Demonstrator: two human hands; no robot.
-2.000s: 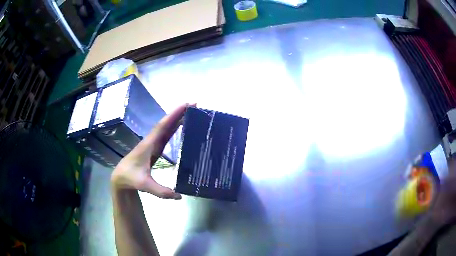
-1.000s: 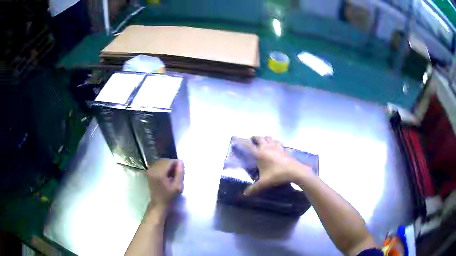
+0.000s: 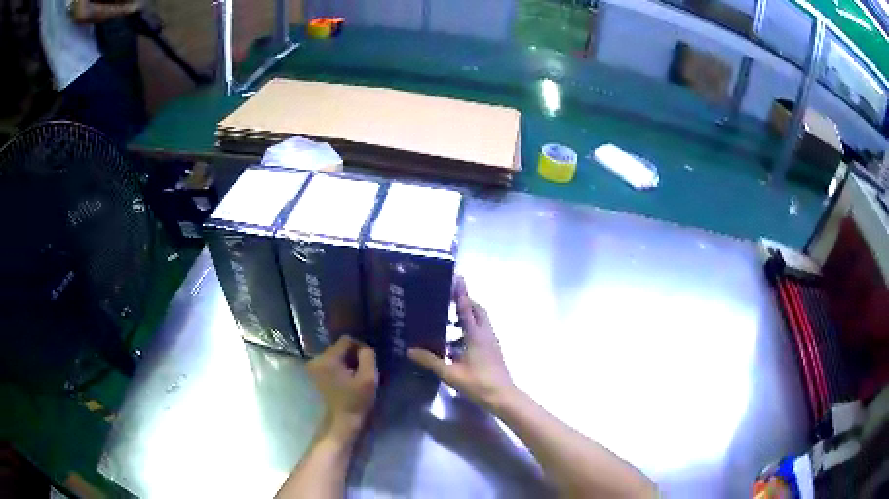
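Observation:
Three black retail product boxes stand upright side by side on the shiny table, with pale labels up: a left box (image 3: 255,287), a middle box (image 3: 327,283) and a right box (image 3: 409,292). My right hand (image 3: 480,359) is at the right box's lower right corner, thumb on its front face and fingers along its right side. My left hand (image 3: 346,382) has its fingers curled in and rests against the lower front of the middle box, near the right box. It holds nothing visible.
Brown cardboard sheets (image 3: 390,117), a yellow tape roll (image 3: 558,164) and a white packet (image 3: 627,166) lie beyond the table. A clear bag (image 3: 302,154) is behind the boxes. A fan (image 3: 73,263) and a person (image 3: 73,44) are at left. Rollers (image 3: 804,331) and a tape gun (image 3: 780,482) are at right.
The third box, earlier lying under my right hand at mid-table, now stands upright at the right end of the row. My right hand has moved left with it.

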